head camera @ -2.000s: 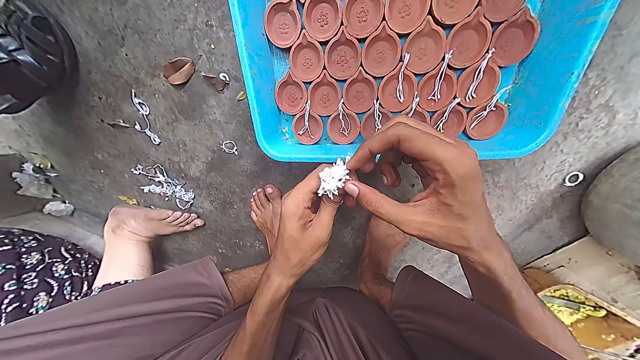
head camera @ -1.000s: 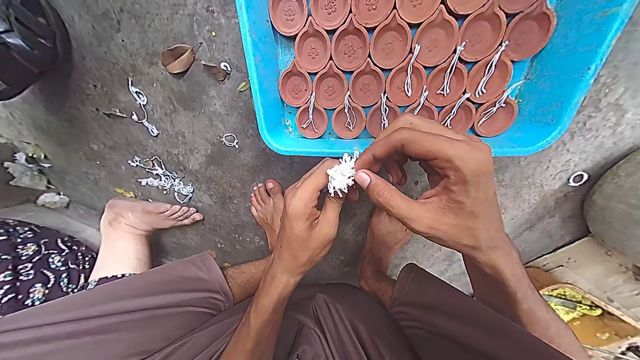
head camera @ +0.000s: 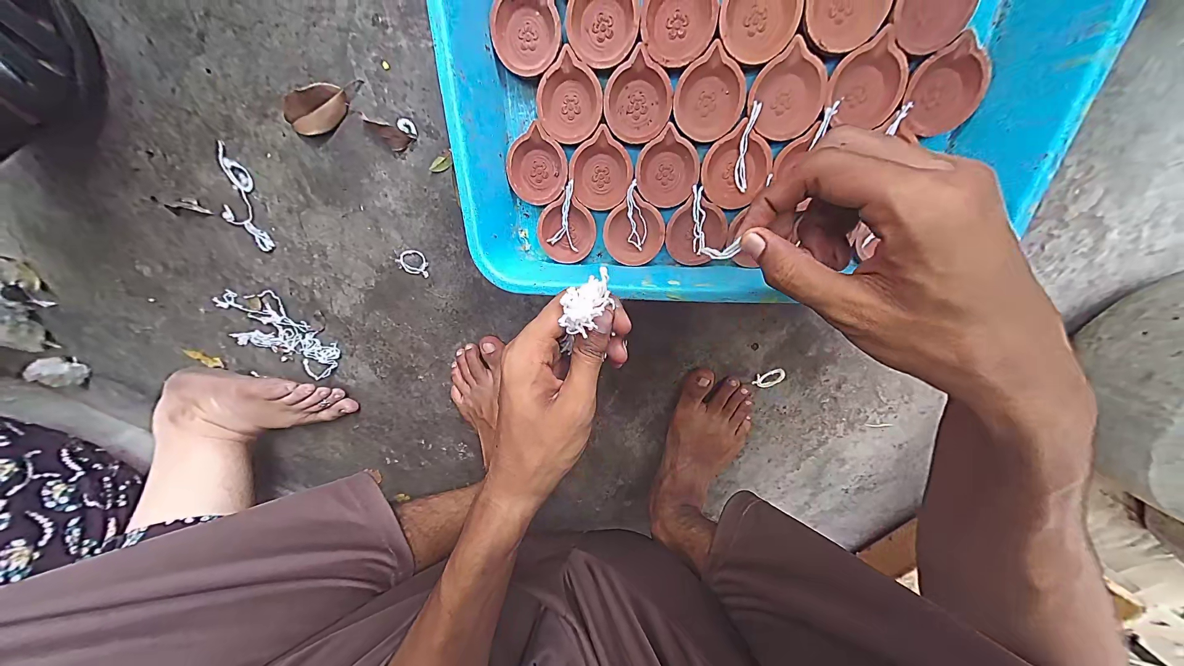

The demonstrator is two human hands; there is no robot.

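Note:
My left hand [head camera: 555, 388] grips a bunch of white cotton wicks [head camera: 585, 305] upright, just below the front rim of a blue plastic tray [head camera: 504, 273]. Between thumb and index finger of my right hand [head camera: 888, 240] is a white string wick [head camera: 720, 252], hanging over the front row of clay lamps. The small terracotta lamps [head camera: 636, 92] stand in close rows in the tray, many stamped with a flower. Wicks lie in several of them, such as the front lamp [head camera: 566, 231] at the left. My right hand hides some lamps at the front right.
On the concrete floor at the left lie a tangle of white string [head camera: 287, 338], a looped string [head camera: 242, 190], a small ring of string [head camera: 413, 263] and a dry leaf [head camera: 316, 109]. Another person's bare foot [head camera: 240, 402] rests at the lower left. A dark object [head camera: 46, 74] stands top left.
My right hand has moved away from the bunch, up and to the right over the tray, with a wick in its fingertips. My left hand still holds the bunch.

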